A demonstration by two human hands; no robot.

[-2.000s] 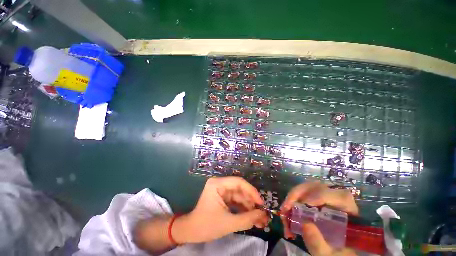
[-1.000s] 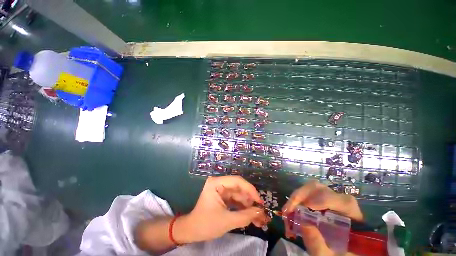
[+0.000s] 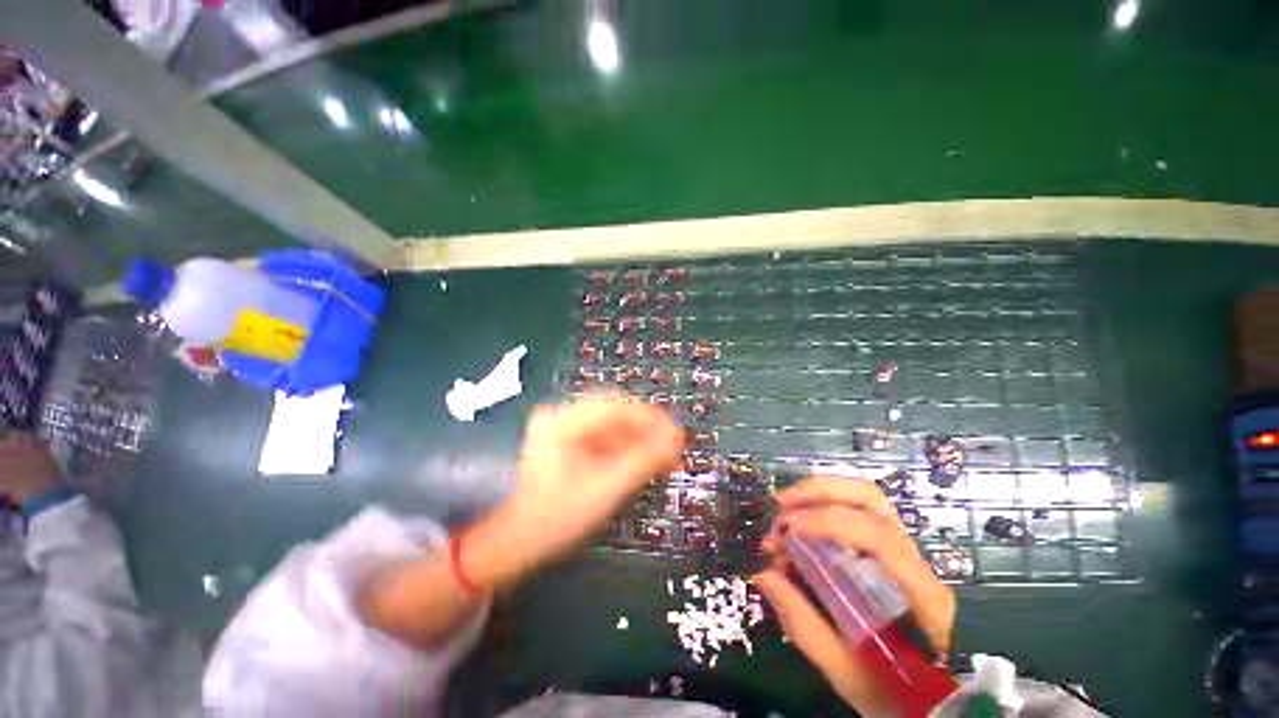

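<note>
The clear gridded tray (image 3: 842, 316) holds rows of small coppery-red components (image 3: 633, 323) on its left and a few loose darker ones (image 3: 947, 456) on its right. My left hand (image 3: 596, 470), blurred, is over the tray's lower left edge with its fingers drawn together; whether it holds anything cannot be told. My right hand (image 3: 870, 589) is closed around the handheld tool (image 3: 853, 586), with its clear front and red barrel, at the tray's lower edge. The tool's front points up and left. Small white pieces (image 3: 715, 617) lie in a loose pile below the tray, between my hands.
At left, a bottle with a blue cap (image 3: 211, 302) leans in a blue bin (image 3: 337, 316). White paper (image 3: 302, 432) and a crumpled tissue (image 3: 488, 386) lie nearby. A cream strip (image 3: 842, 227) runs behind the tray. Another person's arm (image 3: 63, 540) is at far left, a blue box (image 3: 1258, 463) at far right.
The view has tilted up and shifted. My left hand has moved up and left, away from the tool, over the tray's edge. The tool has turned to point upward. The white pile is now uncovered.
</note>
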